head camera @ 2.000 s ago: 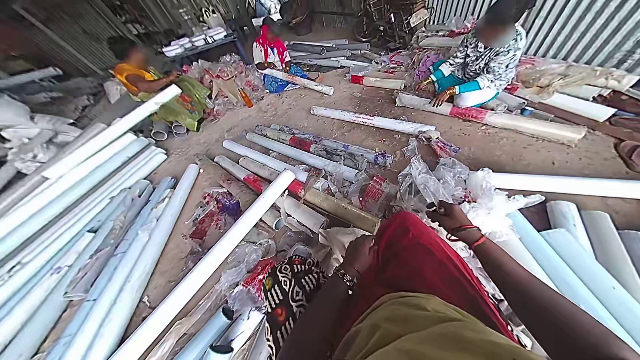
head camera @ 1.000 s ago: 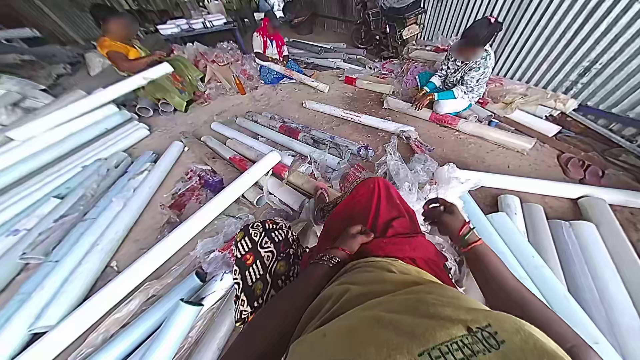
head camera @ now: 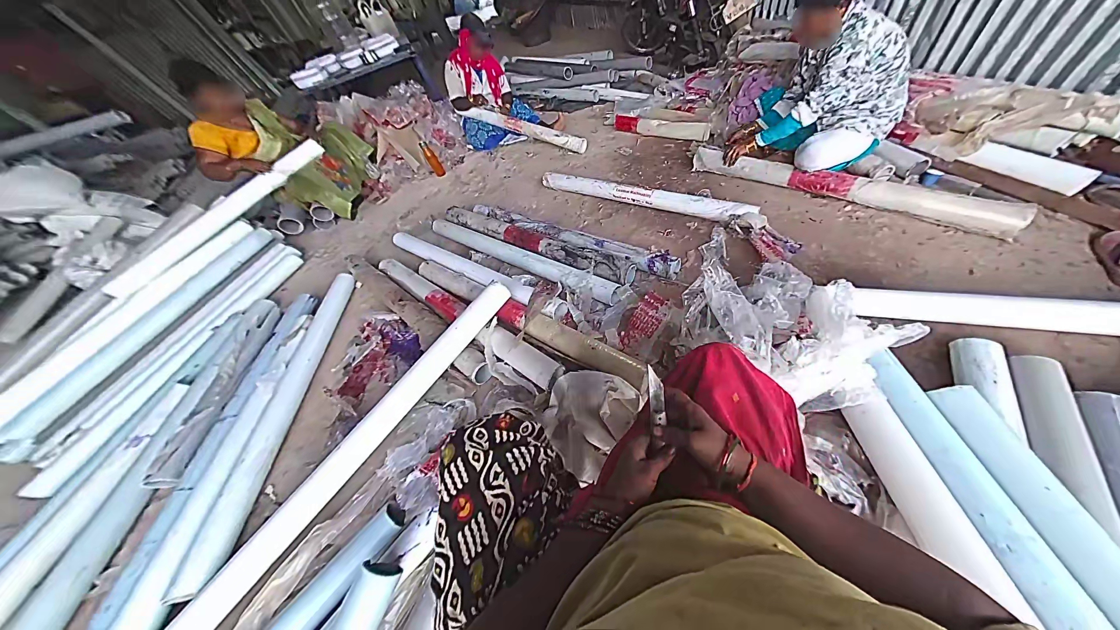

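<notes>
A short knife blade [head camera: 655,398] points up between my hands, over the red cloth on my knee [head camera: 744,394]. My left hand [head camera: 637,465] is closed around its lower part. My right hand [head camera: 691,429] touches the knife from the right side; whether its fingers also grip it cannot be told. Just beyond my hands lie a pale wrapped roll [head camera: 582,346] and crumpled clear plastic [head camera: 752,302]. A black patterned cloth [head camera: 494,507] covers my other knee, and a long white tube [head camera: 367,437] slants past it on the left.
Stacks of white and pale blue tubes lie left [head camera: 254,437] and right [head camera: 1006,472]. Several wrapped rolls [head camera: 525,254] are on the dirt floor [head camera: 490,184] ahead. Three people sit farther off: one at left [head camera: 227,131], one at the back [head camera: 477,79], one at right [head camera: 840,79].
My hands, apart one second ago, have come together over my knee, with a knife now visible between them. The person at the right has leaned forward over a roll.
</notes>
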